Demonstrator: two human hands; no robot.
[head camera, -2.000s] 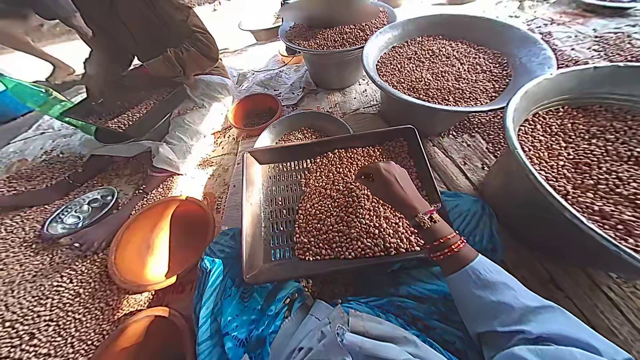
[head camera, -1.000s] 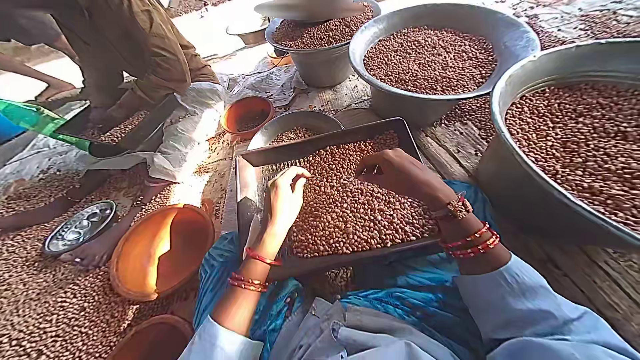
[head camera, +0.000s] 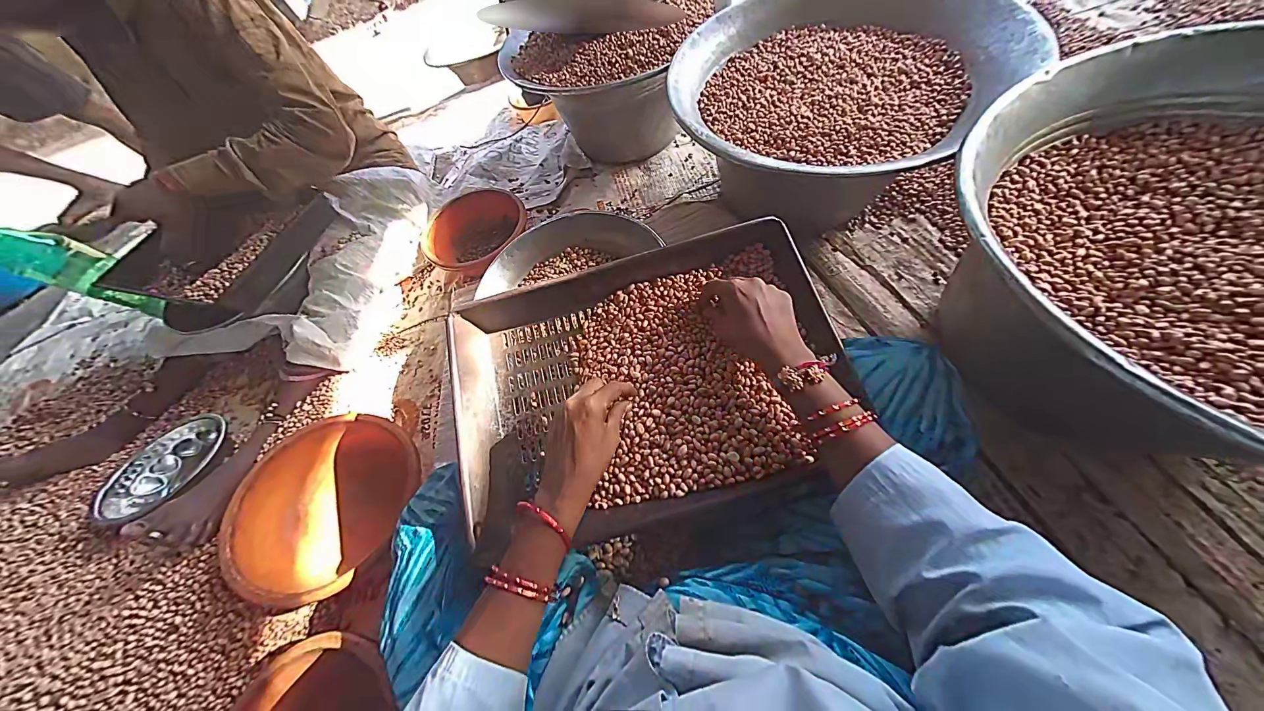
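Note:
A slotted metal sieve tray rests across my lap, with brown nuts or seeds heaped over its middle and right side. The slots show at its left. My left hand is over the left edge of the heap, thumb and fingertips close together at the seeds; whether anything is pinched there I cannot tell. At the upper right of the heap, my right hand has its fingers curled down at the seeds, and its fingertips are partly hidden. Red bangles circle both wrists.
Large metal basins of seeds stand to the right and behind. A metal bowl sits behind the tray. Orange bowls and a steel plate lie left, among loose seeds. Another person sits at upper left with a tray.
My left hand, out of view two seconds ago, came in over the tray and has since moved down toward the seeds. My right hand stays over the heap's upper right.

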